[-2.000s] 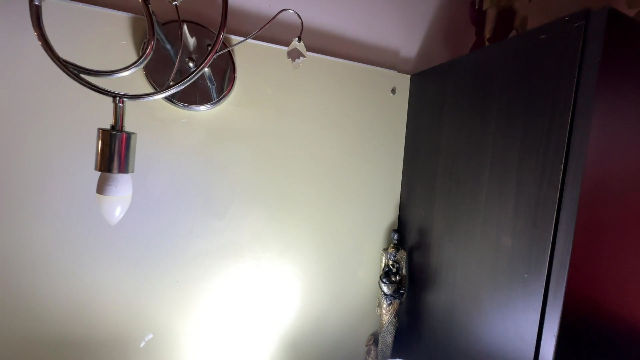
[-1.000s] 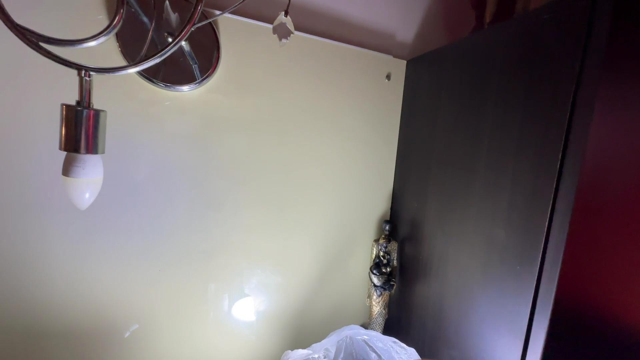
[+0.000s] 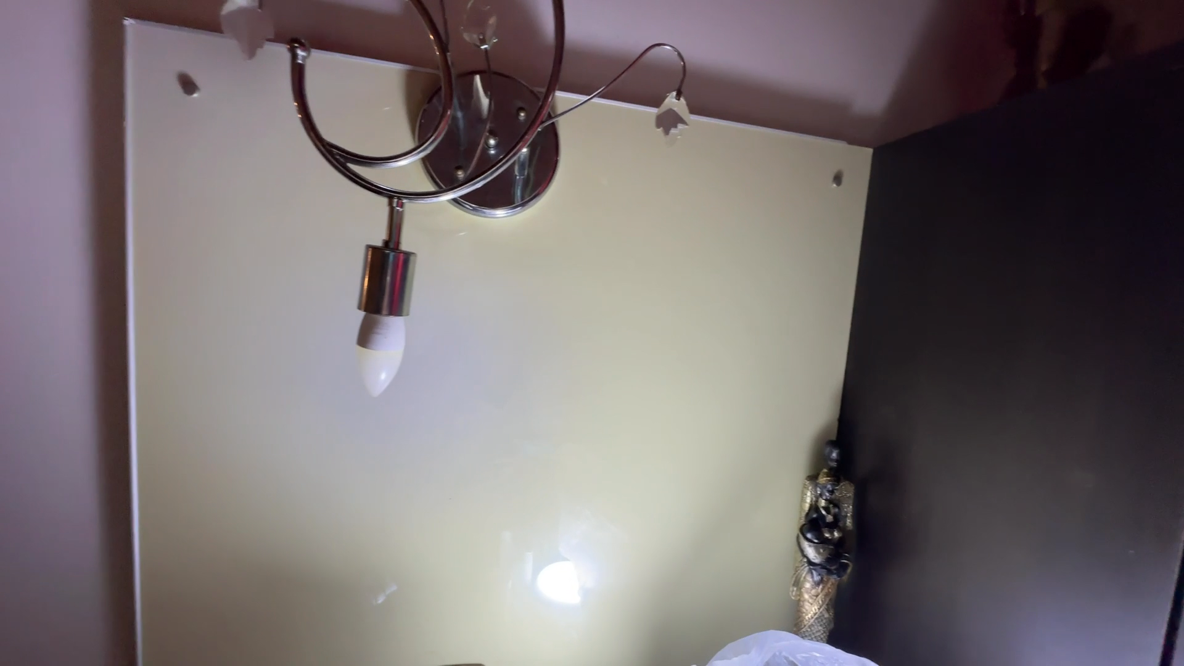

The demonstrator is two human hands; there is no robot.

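Observation:
Neither my left hand nor my right hand is in the head view. A chrome wall lamp with curved arms is fixed near the top of a glossy pale yellow panel. From one arm hangs a metal socket with an unlit white candle-shaped bulb pointing down. A leaf-shaped clear pendant dangles from a thin curved wire. At the bottom edge shows the top of a translucent whitish plastic bag; whether a hand holds it is hidden.
A dark cabinet side borders the panel on the right. Against it stands a black and gold figurine. A bright light reflection lies low on the panel. The lamp arms and another pendant reach across the upper left.
The plastic bag, unseen two seconds ago, came into view at the bottom and now shows less than one second ago. The view has shifted left, bringing the panel's left edge in.

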